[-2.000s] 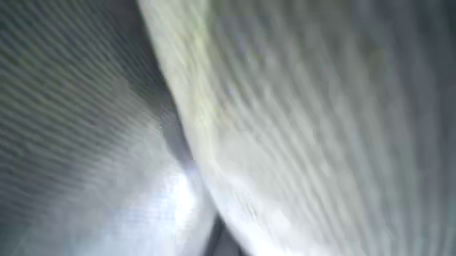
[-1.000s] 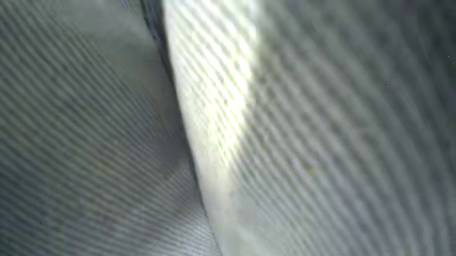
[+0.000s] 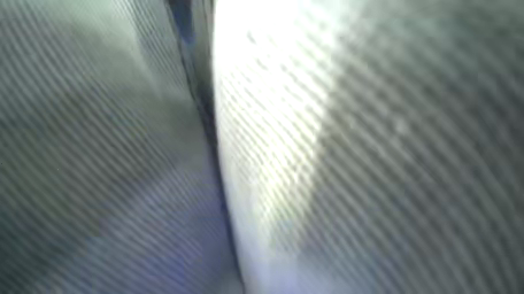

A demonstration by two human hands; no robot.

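Note:
Two blurred, finely striped, cloth-like surfaces lie very close to the lens and cover nearly the whole head view. The left surface [image 3: 97, 143] is grey-green, with a bluish tint low down. The right surface [image 3: 402, 149] is grey, with a bright whitish band along its inner edge. A narrow dark gap [image 3: 204, 97] runs between them from the top down to the bottom centre. Neither my left hand nor my right hand can be made out. What the surfaces belong to cannot be told. No workpiece or tool shows.
A small blue patch [image 3: 184, 22] shows in the gap at the top. The rest of the surroundings is hidden behind the striped surfaces.
The gap has shifted slightly right at the top and opened a little there. The bright band on the right surface has widened and moved right.

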